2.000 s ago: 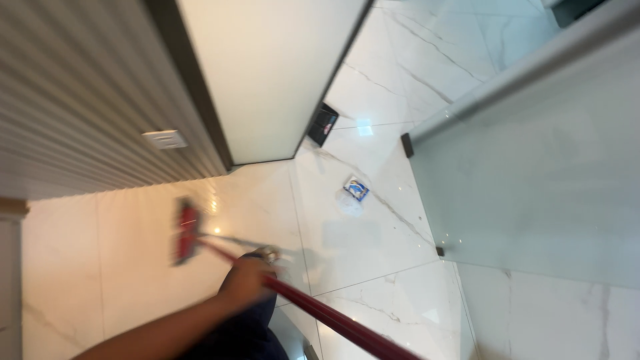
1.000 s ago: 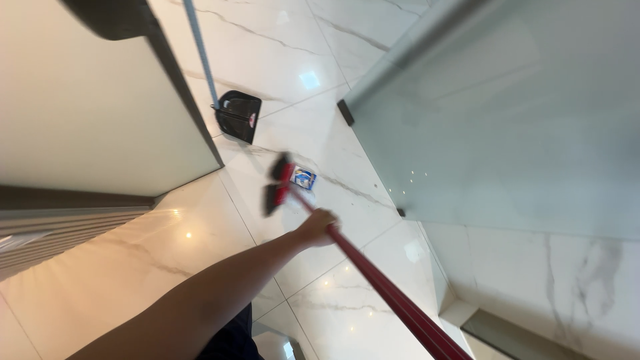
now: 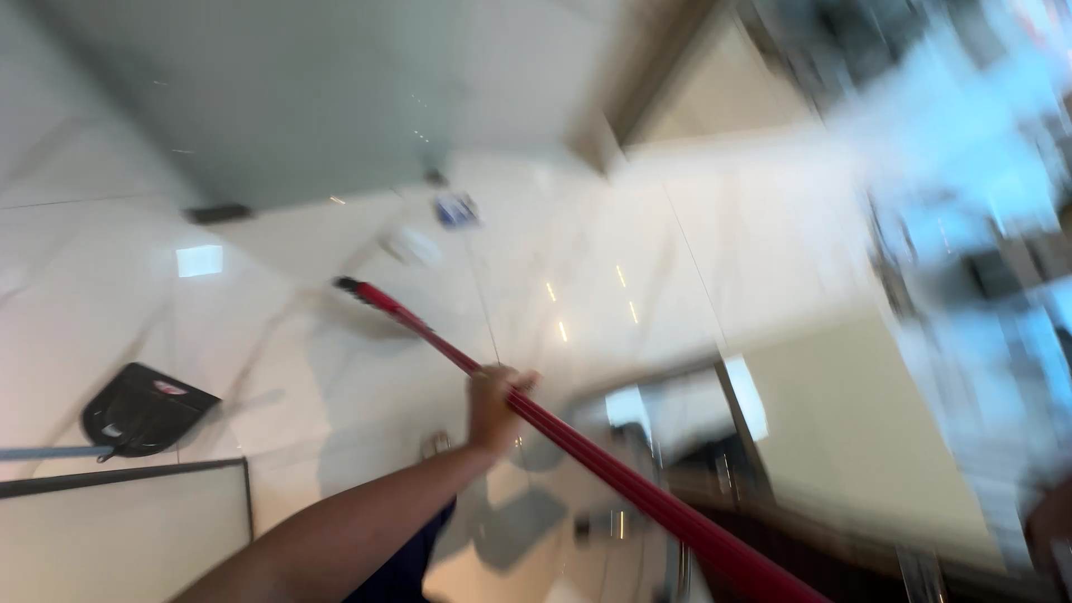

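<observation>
My left hand (image 3: 496, 406) is closed around the red handle (image 3: 611, 465) of a broom, partway along it. The handle slants from the lower right up to the broom head (image 3: 368, 291), seen edge-on just above the marble-look tiled floor. Beyond the broom head lie a small blue and white packet (image 3: 456, 210) and a blurred whitish piece (image 3: 410, 246) beside it. A black dustpan (image 3: 149, 410) with a grey-blue handle rests on the floor at the left. My right hand is not seen; the lower end of the broom handle runs out of the frame.
A frosted glass panel (image 3: 310, 100) with dark bottom fittings stands at the upper left, close to the packet. A pale panel with a dark frame (image 3: 126, 523) is at the lower left. A framed glass or mirror-like surface (image 3: 670, 410) stands lower right; the far right is blurred.
The broom head has moved off the packet, which now lies near the corner of the glass panel, farther from the dustpan than before. The view has swung round strongly.
</observation>
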